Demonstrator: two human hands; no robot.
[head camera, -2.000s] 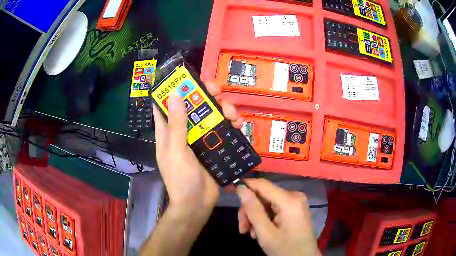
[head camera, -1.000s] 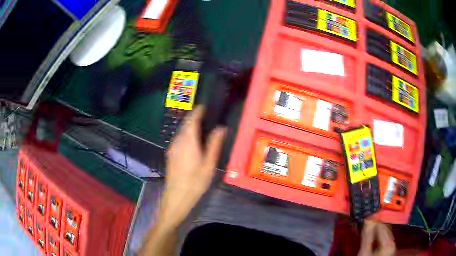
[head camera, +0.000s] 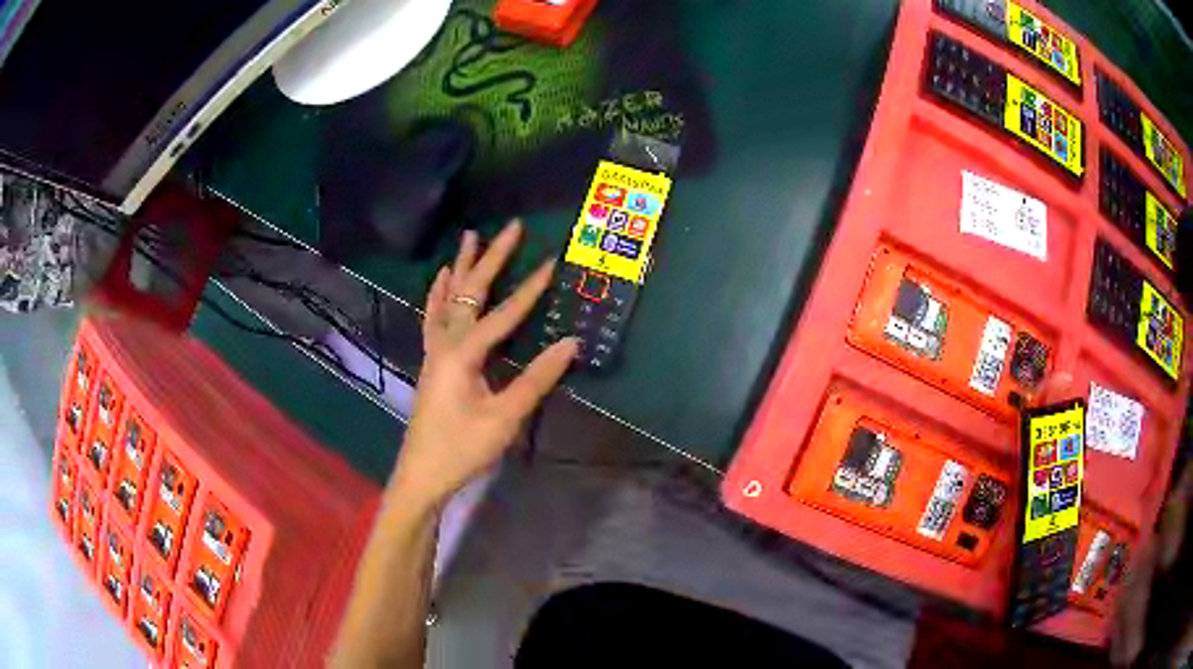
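Note:
A keypad phone (head camera: 612, 248) with a yellow screen film lies face up on the bench at the mouse mat's edge. My left hand (head camera: 478, 346) is beside its lower left side, fingers spread, with the thumb tip over or at the lower keys; it does not hold the phone. A second keypad phone (head camera: 1051, 510) is face up, steeply angled over the lower right part of the red tray (head camera: 772, 457). My right hand is not clearly seen; only a dark blurred shape shows at the right edge. Whether anything touches the second phone cannot be told.
The tray holds orange phone backs (head camera: 903, 471), yellow-black fronts and white paper slips (head camera: 1003, 213). Stacked trays (head camera: 281, 523) stand lower left. A dark mouse (head camera: 425, 183) lies on the mouse mat (head camera: 523, 79). A monitor (head camera: 157, 144) with a white base and an orange piece (head camera: 543, 16) are at the top.
The view has turned left, so the bench phone and tray sit further right. My left hand has come up beside the bench phone, fingers more spread. My right fingers at the second phone's lower end no longer show.

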